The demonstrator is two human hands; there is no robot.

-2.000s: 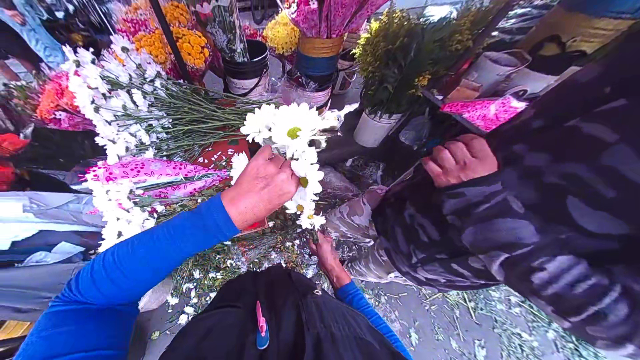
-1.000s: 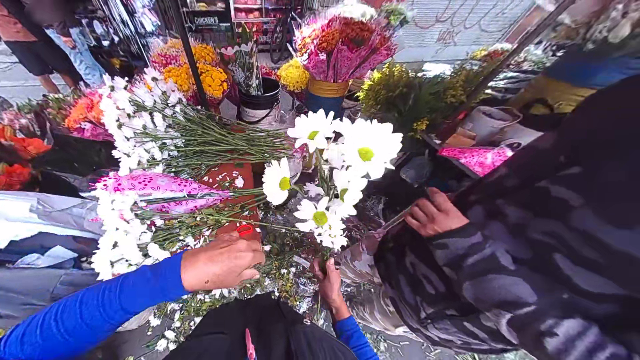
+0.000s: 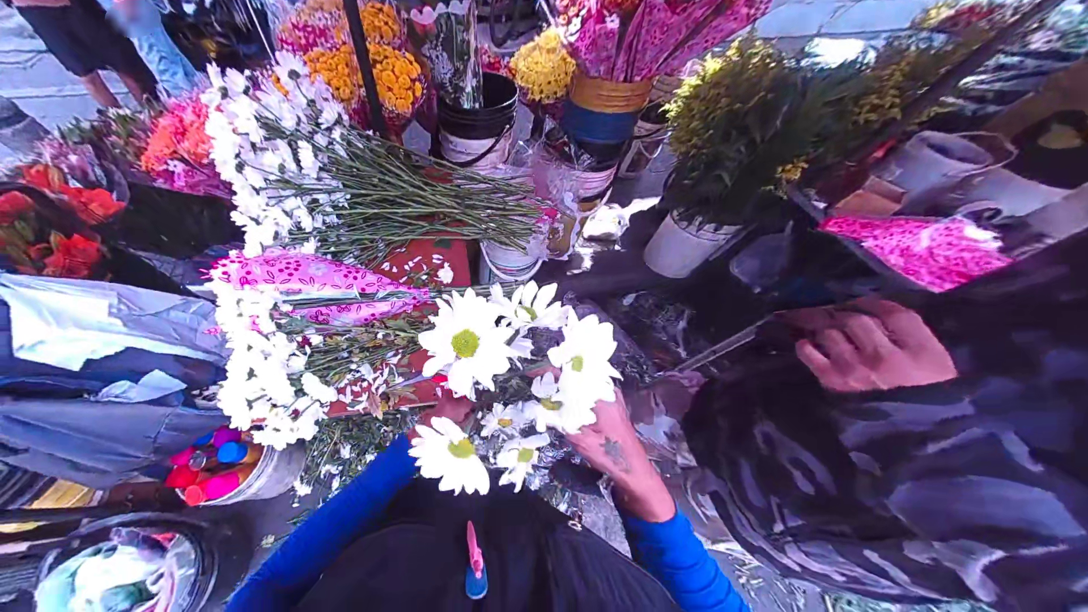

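Note:
White daisy-like flowers with yellow-green centres (image 3: 465, 343) stand in a loose bunch in front of my body. My right hand (image 3: 610, 442) is at the right side of the bunch, its fingers hidden behind the blooms, so its grip on the stems is not visible. Lower left of the middle, my left hand (image 3: 452, 408) is mostly covered by the flowers, with a bit of red beside it. A pink patterned flower wrapper (image 3: 323, 285) lies to the left, between a pile of white flowers with long green stems (image 3: 408, 191) and more white blooms (image 3: 255, 365).
A person in a camouflage jacket (image 3: 918, 476) stands close at right, one hand (image 3: 875, 344) near my flowers. Buckets of flowers, including a white bucket (image 3: 684, 246), line the far side. A container of coloured caps (image 3: 276, 476) and grey-blue sheeting (image 3: 93, 425) are at left.
My left hand was on the blooms, then lower left of them holding something red; now it is behind the bunch. The bunch sits lower and closer to my body.

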